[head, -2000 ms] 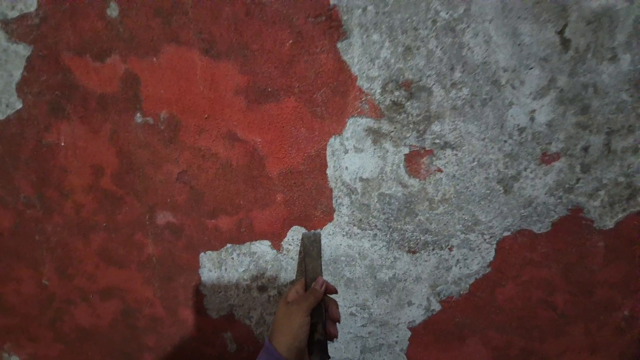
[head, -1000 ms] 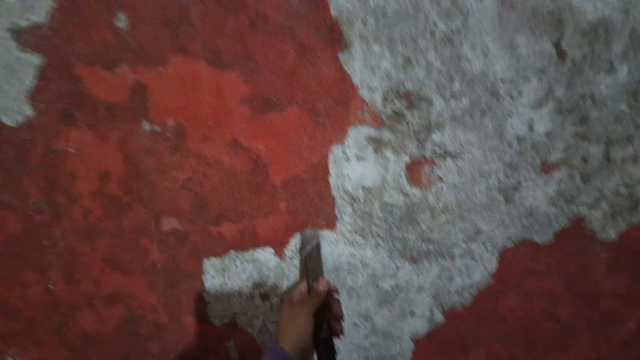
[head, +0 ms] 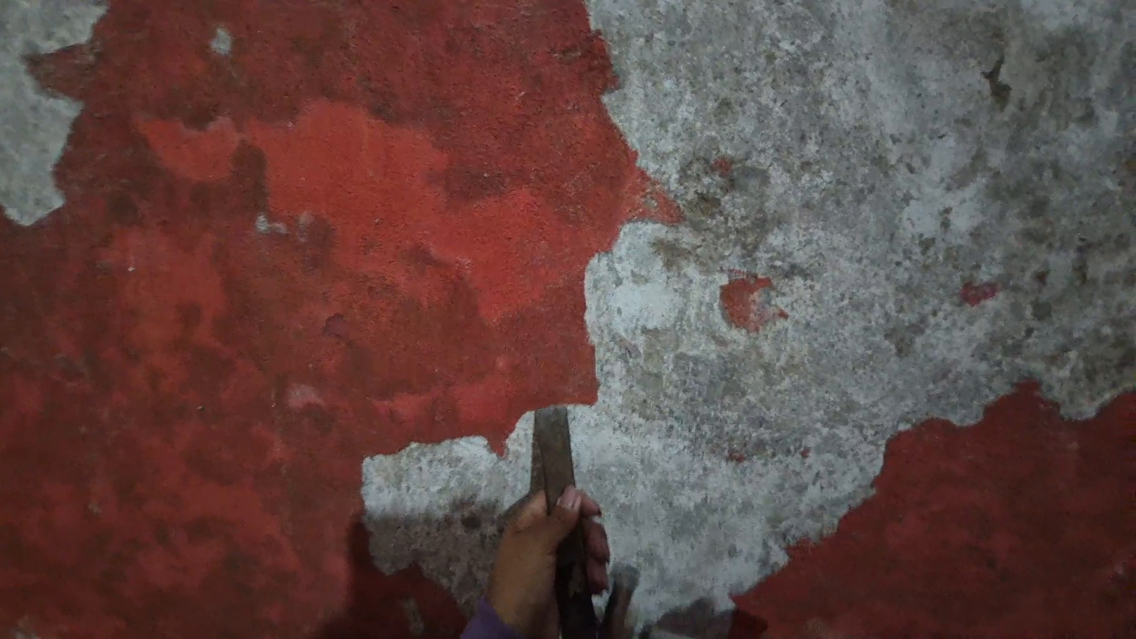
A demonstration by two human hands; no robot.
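My left hand (head: 546, 550), in a purple sleeve, rises from the bottom middle and grips a flat, dark metal bar, chisel-like (head: 554, 453). The thumb lies across its front and the fingers curl round its right side. The bar stands nearly upright, its top end at the edge where the red paint (head: 461, 355) meets bare grey-white plaster (head: 674, 497). Just right of the hand, a blurred, rounded object (head: 623, 590) shows at the bottom edge, perhaps a hammer head. My right hand is not in view.
The wall fills the view. Grey plaster (head: 843, 222) covers the upper right, with small red paint remnants (head: 750, 302). More red paint (head: 994, 515) lies at lower right, and a bare patch (head: 35, 151) at upper left. Dark shadows fall beside the hand.
The blurred, rounded object has come into view at the bottom, right of my left hand. The hand keeps its grip on the bar at nearly the same spot.
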